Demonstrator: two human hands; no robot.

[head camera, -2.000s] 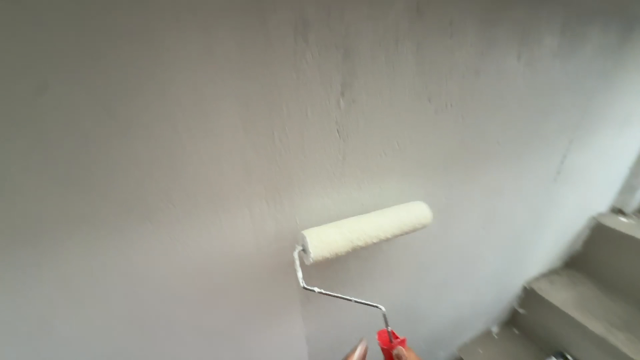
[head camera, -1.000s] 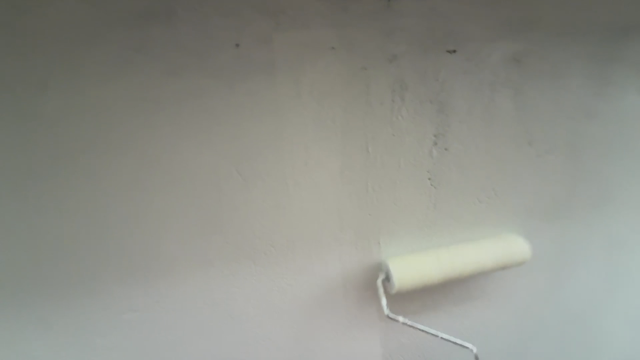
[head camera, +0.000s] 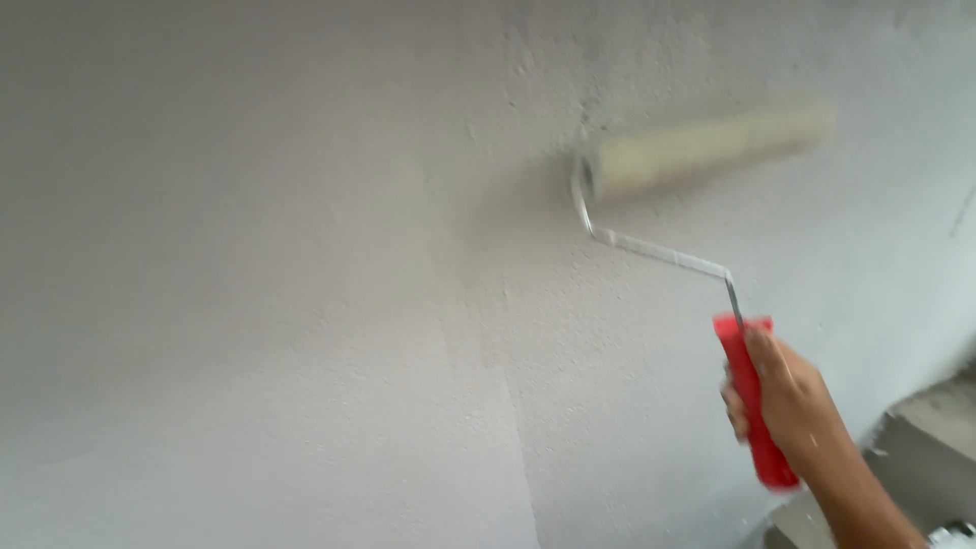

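My right hand point(head camera: 778, 389) grips the red plastic handle point(head camera: 751, 404) of a paint roller at the right of the view. From the handle a bent metal frame point(head camera: 671, 255) runs up and left to the pale cream roller sleeve point(head camera: 709, 149), which is blurred and tilted slightly up to the right. The sleeve lies against or very close to the grey-white wall point(head camera: 267, 267); which of the two cannot be told. Damp-looking paint and small bumps show on the wall around it. My left hand is out of view.
Concrete stairs point(head camera: 926, 457) rise along the wall at the lower right. Part of a whitish object point(head camera: 953, 534) shows at the bottom right corner, too little of it to name. A dark scratch marks the wall near the right edge.
The view has shifted between frames. My right hand, out of the frame a second ago, shows fully on the handle now. Two seconds ago only fingertips showed at the bottom edge.
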